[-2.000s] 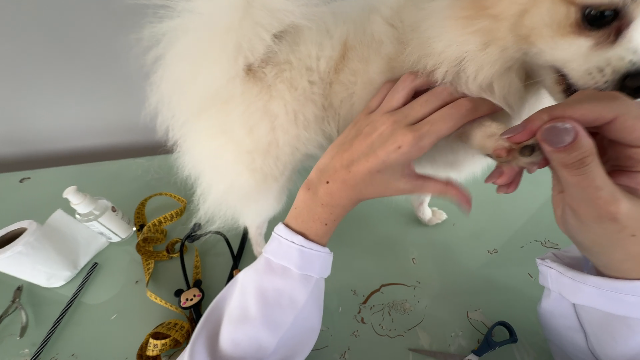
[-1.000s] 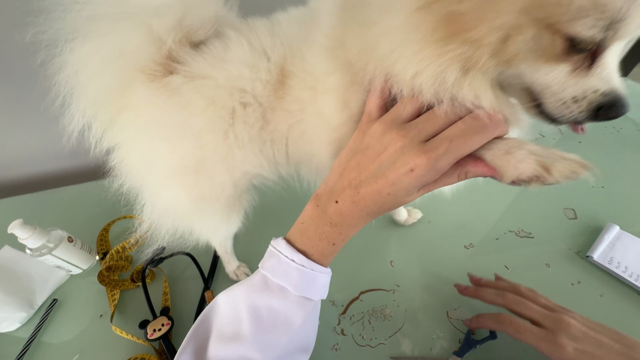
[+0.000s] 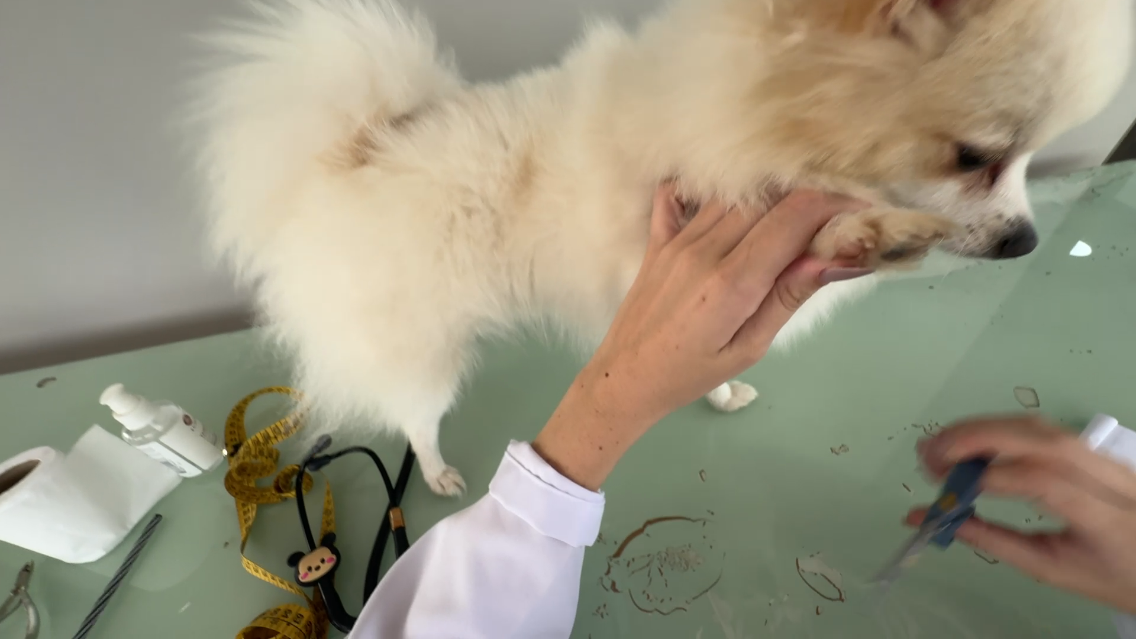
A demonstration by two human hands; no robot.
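A fluffy cream and white dog [image 3: 532, 222] stands side-on on a green tabletop, its head at the right. My left hand [image 3: 710, 293] reaches under its chest and holds up its front paw [image 3: 879, 238] between thumb and fingers, pads showing. Low at the right, my right hand [image 3: 1029, 497], blurred, holds blue-handled scissors [image 3: 945, 515] with the blades pointing down and left, just above the tabletop. Whether the blades are apart cannot be told.
At the left lie a white paper roll [image 3: 80, 497], a pump bottle [image 3: 169, 435], a yellow tape measure [image 3: 257, 453], a black leash [image 3: 377, 470] with a character charm, a striped rod [image 3: 120, 572] and metal pliers [image 3: 19, 599]. A white pad [image 3: 1109, 439] sits at the right edge.
My right hand has left the paw, reached down to the scissors on the table, and now has them raised. My left hand keeps the paw lifted. The dog's head has lowered.
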